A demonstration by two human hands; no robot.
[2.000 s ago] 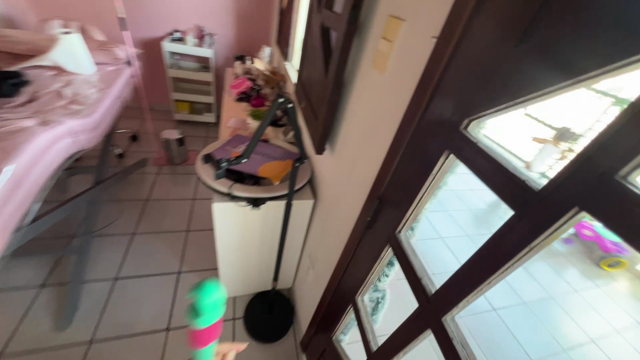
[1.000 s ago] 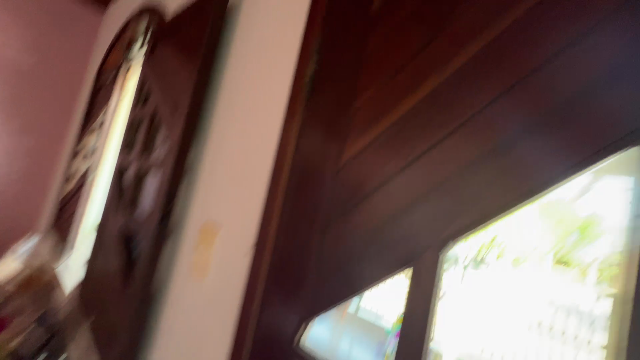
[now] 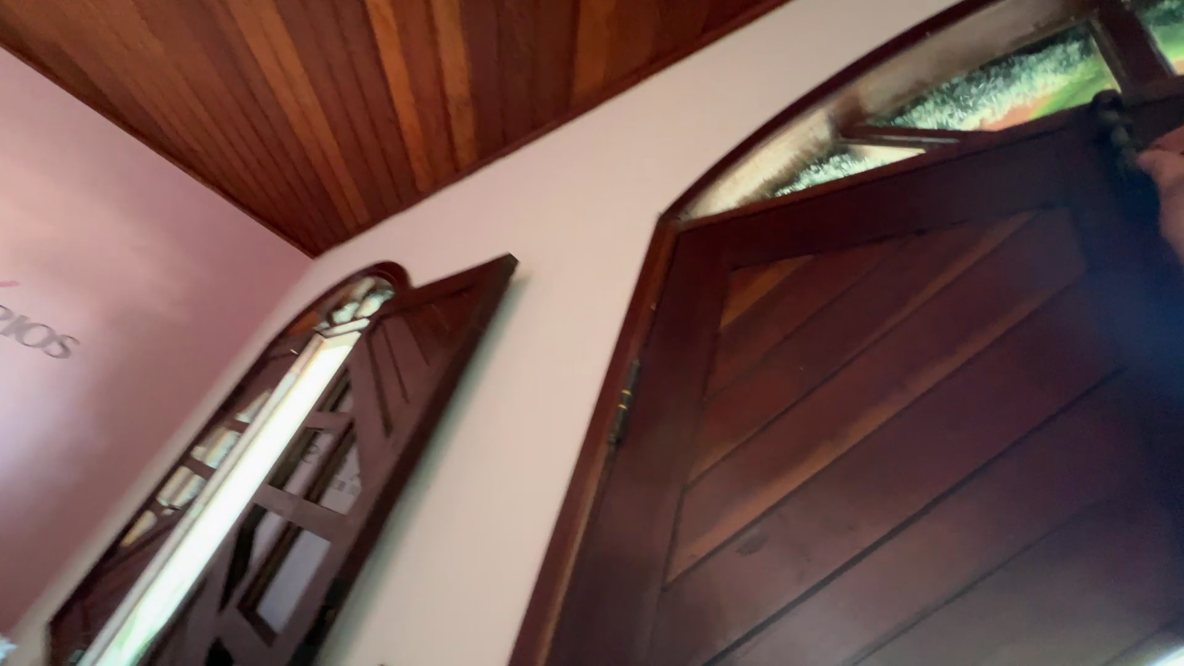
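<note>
My right hand (image 3: 1167, 180) is cut off by the right edge of the head view. Its fingertips are at a dark metal bolt (image 3: 1115, 125) near the top of a dark wooden door (image 3: 851, 407); whether they grip it is unclear. Slanted planks fill the door's upper panel, and a brass-coloured hinge (image 3: 624, 402) is on its left side. Above the door is an arched window with patterned glass panes (image 3: 1008, 88). My left hand is out of view.
Left of the door, a dark wooden shutter (image 3: 421, 370) stands swung out from a narrow arched window (image 3: 231, 472). Pink walls (image 3: 120, 231) meet a varnished plank ceiling (image 3: 370, 102). Lettering marks the left wall.
The view has swung up from the floor to the ceiling. The green and pink object with fingers beside it has left view, and a hand now shows at the door's top right.
</note>
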